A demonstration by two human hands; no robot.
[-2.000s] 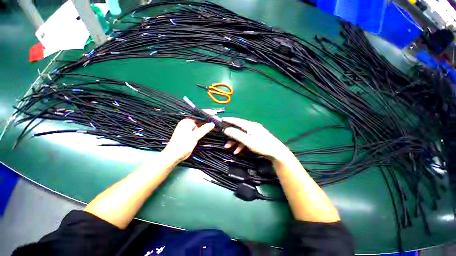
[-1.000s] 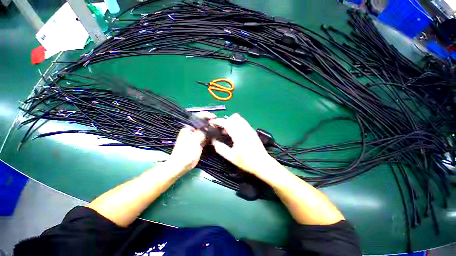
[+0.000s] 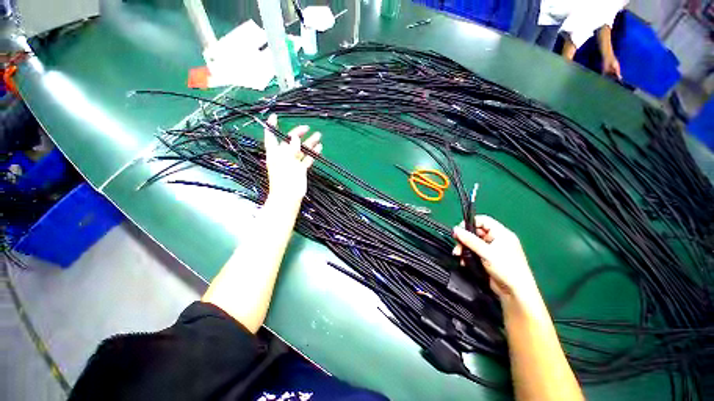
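Note:
My right hand (image 3: 492,249) grips a bundle of thin black branch cables (image 3: 467,211) at the right of centre, near the moulded splitters (image 3: 443,354). My left hand (image 3: 288,160) is raised over the left part of the near cable bundle, fingers spread; a few cables pass by its fingers, and I cannot tell if it touches them. The near harness pile (image 3: 344,227) runs from upper left to lower right under both hands. Some branch cables have small pale stripped ends.
Orange-handled scissors (image 3: 429,184) lie between the two cable heaps. The larger harness pile (image 3: 501,117) arcs along the far side. Metal uprights and papers (image 3: 243,59) stand at the back left. A person (image 3: 579,23) is across the green table (image 3: 133,55). Blue bins (image 3: 70,223) are beyond its edges.
The view has swung left. My left hand has moved away from my right hand, out along the cables, and opened. My right hand keeps its grip near the splitters.

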